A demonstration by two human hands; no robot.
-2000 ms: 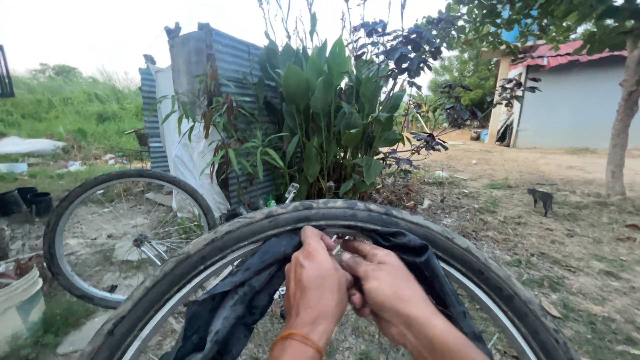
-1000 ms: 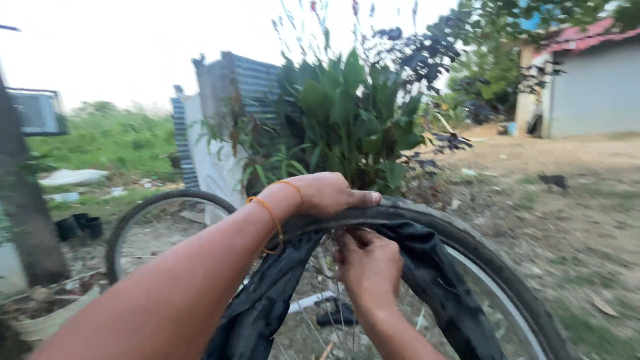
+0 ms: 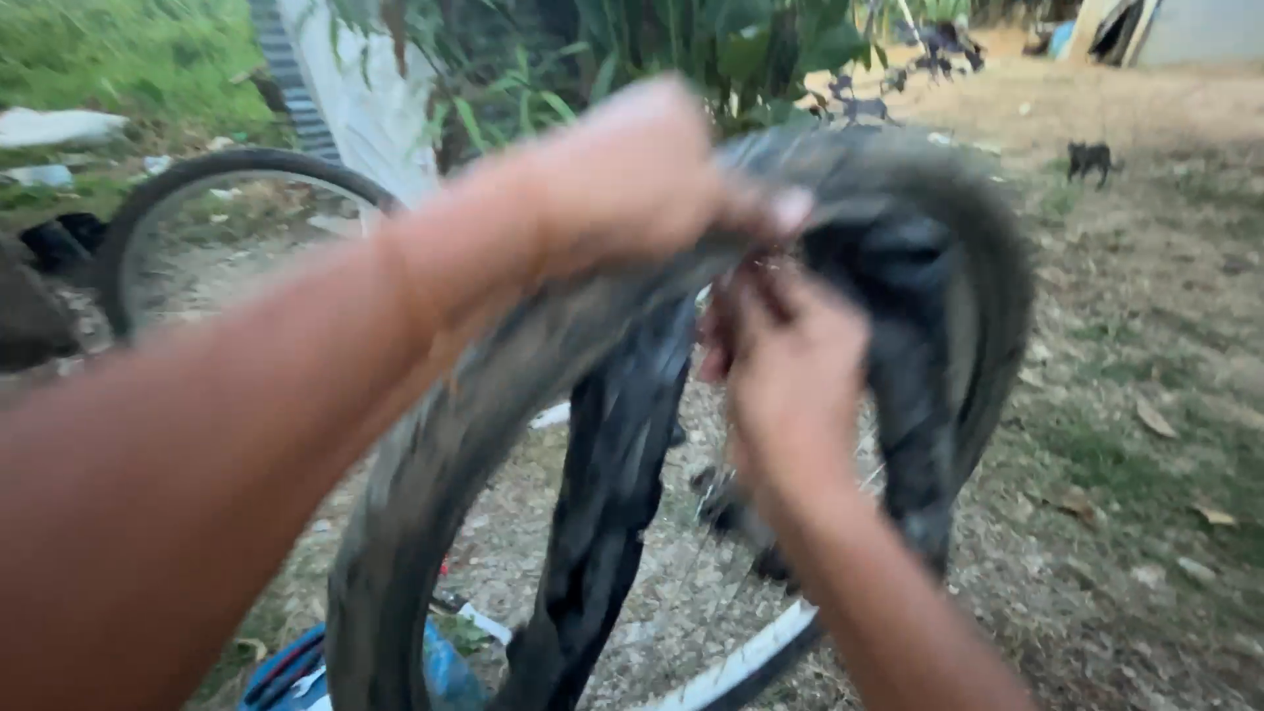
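A bicycle wheel's tire (image 3: pixel 395 533) stands in front of me, blurred by motion, with part of its pale metal rim (image 3: pixel 736 662) showing low down. My left hand (image 3: pixel 642 178) reaches over the top and grips the tire, its thumb at the inner edge. Just below, my right hand (image 3: pixel 790 346) is at the inner side of the tire, fingers bent; whether they pinch something is hidden. A limp black inner tube (image 3: pixel 607 494) hangs out of the tire on both sides of my right hand.
A second bicycle wheel (image 3: pixel 123 227) stands at the left. A blue bag or container (image 3: pixel 286 671) with tools lies on the ground at lower left. Leafy plants (image 3: pixel 731 49) grow behind the tire, beside a white sheet (image 3: pixel 365 89). A dark cat (image 3: pixel 1089 161) stands at the right.
Two seconds ago both hands were together at the tire's inner edge; my left hand has since moved over its top. The wheel now appears turned and tilted. The view has dipped.
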